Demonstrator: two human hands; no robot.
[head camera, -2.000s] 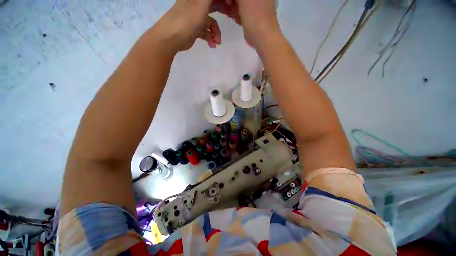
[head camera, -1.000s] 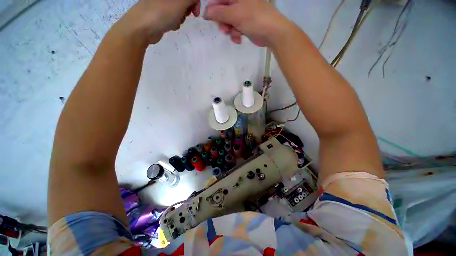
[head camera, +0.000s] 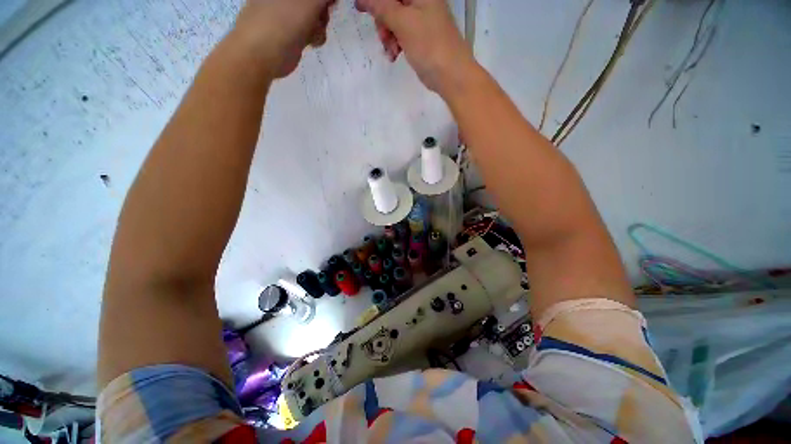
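Observation:
My left hand (head camera: 290, 30) and my right hand (head camera: 412, 33) are raised at the top edge, partly cut off. They are apart with fingertips bent toward each other. Any thread between them is too fine to see. Two white thread cones stand below on round white discs, one on the left (head camera: 382, 196) and one on the right (head camera: 430, 165). The cream sewing machine head (head camera: 408, 328) lies below them, partly covered at the bottom by my patterned top.
Small thread spools (head camera: 346, 281) in dark, red and other colours stand behind the machine. A lit lamp (head camera: 274, 299) is at their left. Purple fabric (head camera: 257, 375) lies by the machine's left end. Cables (head camera: 598, 85) hang on the wall at right.
Since two seconds ago my hands have moved apart and a little left. Since one second ago my right forearm has shifted left and my left forearm slightly right.

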